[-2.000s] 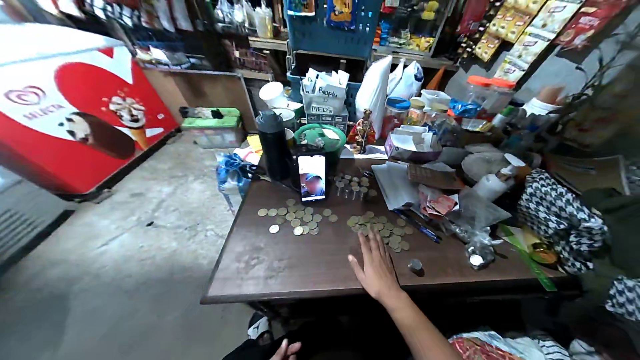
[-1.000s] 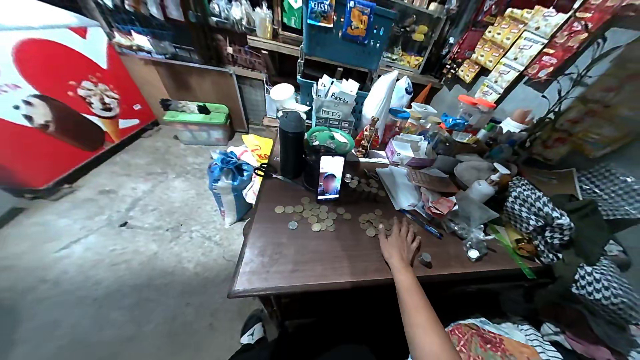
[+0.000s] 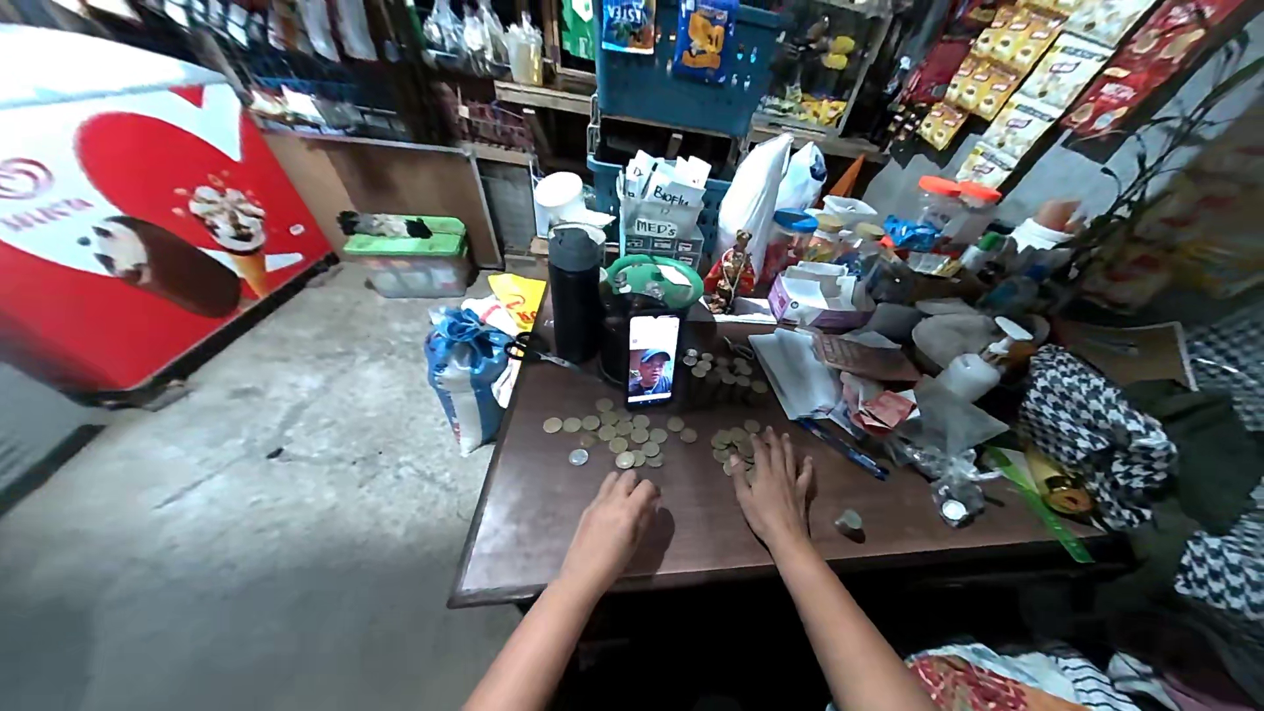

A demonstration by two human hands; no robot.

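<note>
On the dark wooden table [image 3: 533, 538], my left hand [image 3: 620, 513] hovers or rests with curled fingers just below a loose spread of coins [image 3: 617, 432]; whether it holds anything is hidden. My right hand [image 3: 775, 484] lies palm down, fingers apart, its fingertips on a smaller group of coins [image 3: 733, 441]. Behind the coins a smartphone [image 3: 652, 360] with a lit screen leans upright. To its right stand stacked coins [image 3: 726, 373]. A small stack of silver coins [image 3: 848, 521] sits right of my right hand.
A black tumbler [image 3: 576, 291], scissors [image 3: 538, 351] and a green basket [image 3: 654, 281] stand at the back left. Papers [image 3: 795, 370], a blue pen [image 3: 844, 449], a pump bottle [image 3: 978, 370] and a green ruler [image 3: 1042, 509] crowd the right side. A tied sack [image 3: 466, 380] stands beside the table.
My left hand has come up from below the table's front edge to beside the left coin spread. My right hand stays at the right coin group.
</note>
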